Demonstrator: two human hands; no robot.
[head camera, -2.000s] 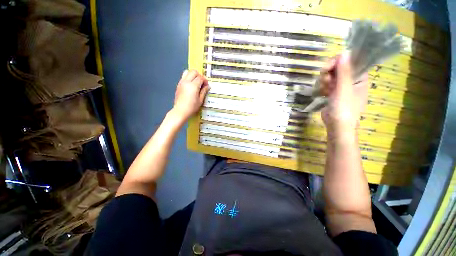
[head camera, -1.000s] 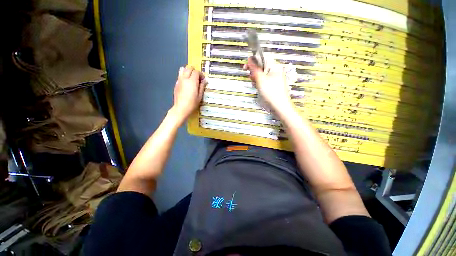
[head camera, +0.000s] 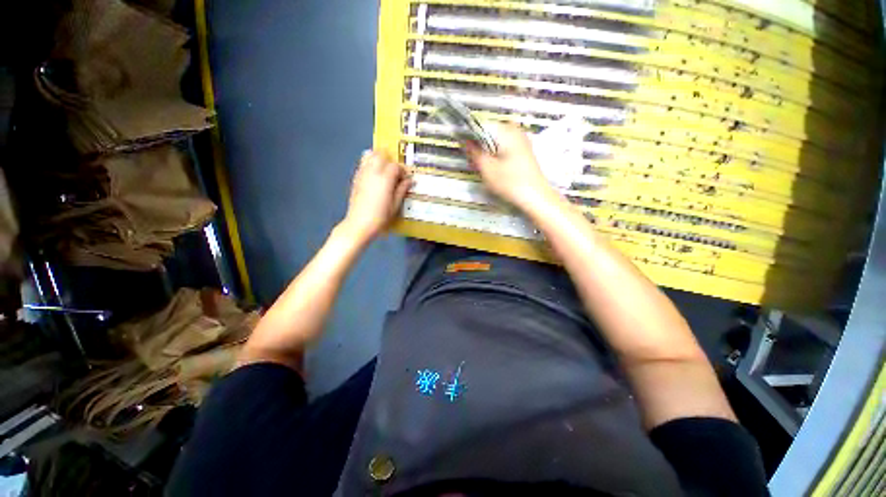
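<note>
The yellow sewing template (head camera: 719, 184) lies in front of me, its top cut off by the picture's edge. White strips (head camera: 466, 215) fill the slots nearest me on its left half. Slots further up show dark and white lines. My left hand (head camera: 376, 194) rests on the template's left edge, fingers curled over it; I cannot tell how firmly it grips. My right hand (head camera: 505, 165) holds a bundle of grey-white strips (head camera: 464, 118) over the left half, slightly blurred. A white crumpled piece shows beside the right hand; part of the slots is hidden under the hand.
Racks of brown cut pieces (head camera: 121, 78) stand at the left, with more brown pieces low down. A yellow line (head camera: 216, 146) runs along the grey floor. A grey metal edge (head camera: 843, 340) and another yellow slotted board (head camera: 860, 451) are at the right. A metal frame stands below the template.
My right hand has moved from the template's right half to the left with the bundle. More of the slots nearest me are now out of sight below the hand. The template sits higher in view.
</note>
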